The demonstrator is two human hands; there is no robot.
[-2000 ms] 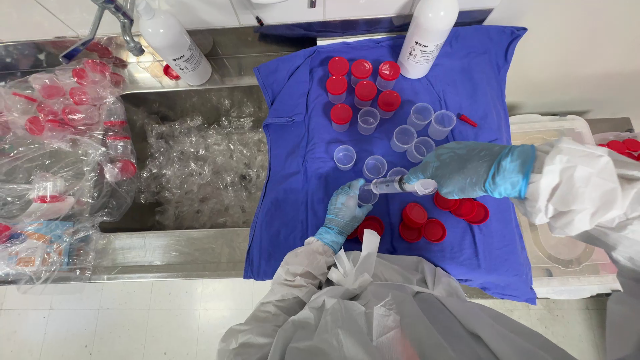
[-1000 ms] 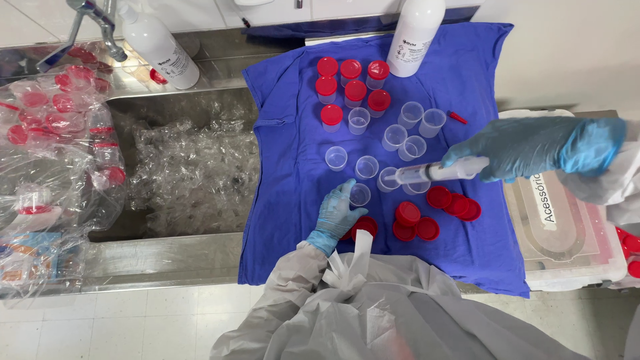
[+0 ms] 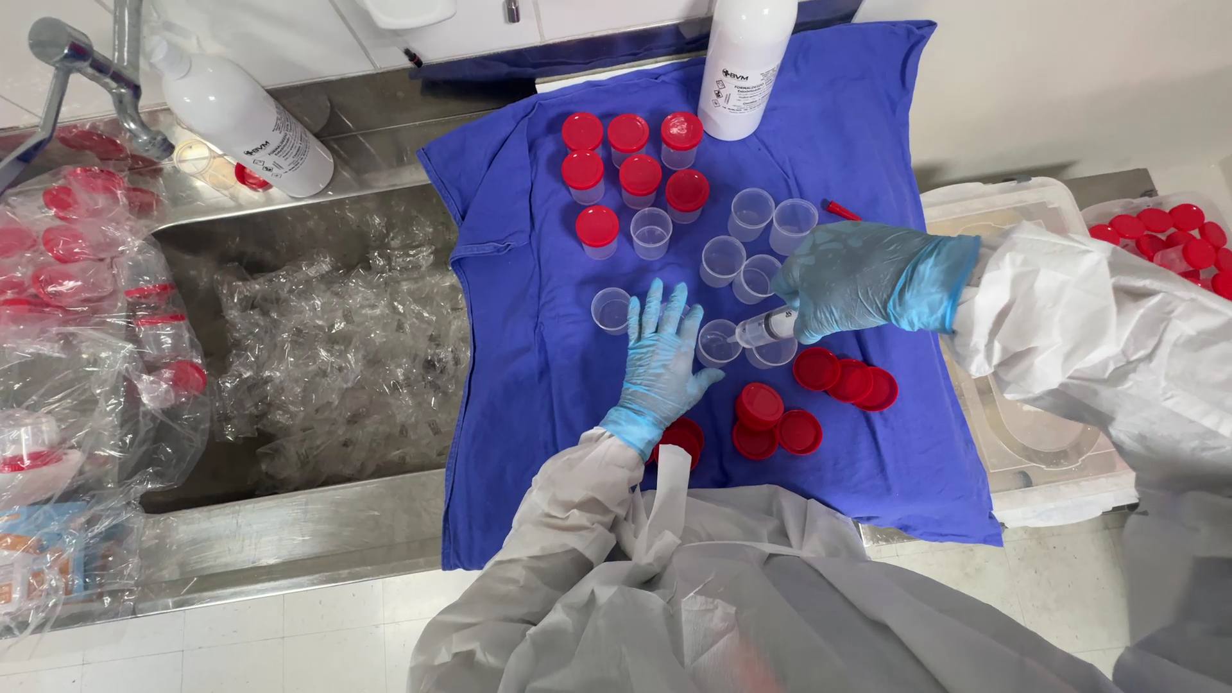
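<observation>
My right hand (image 3: 835, 279), in a blue glove, grips a clear plastic syringe (image 3: 766, 328) whose tip points into an open plastic specimen cup (image 3: 718, 344). My left hand (image 3: 659, 364), also gloved, is spread over the blue cloth (image 3: 539, 404), beside an open cup (image 3: 610, 310); whether it touches a cup under the fingers I cannot tell. More uncapped cups (image 3: 751, 213) stand above the syringe. Several cups with red screw lids (image 3: 628, 134) stand in rows at the back. Loose red lids (image 3: 758, 406) lie nearer me, some stacked.
A white bottle (image 3: 746, 72) stands at the cloth's back edge, another (image 3: 252, 125) beyond the sink. Crumpled clear wrappers (image 3: 327, 346) fill the steel sink. Bagged red-lidded cups (image 3: 82, 241) lie at left. A lidded plastic box (image 3: 1039, 433) and a tub of red-lidded cups (image 3: 1169, 236) are at right.
Two seconds ago my left hand held a cup at the syringe; now its fingers are spread. The syringe has moved from cup to cup, held in my right hand.
</observation>
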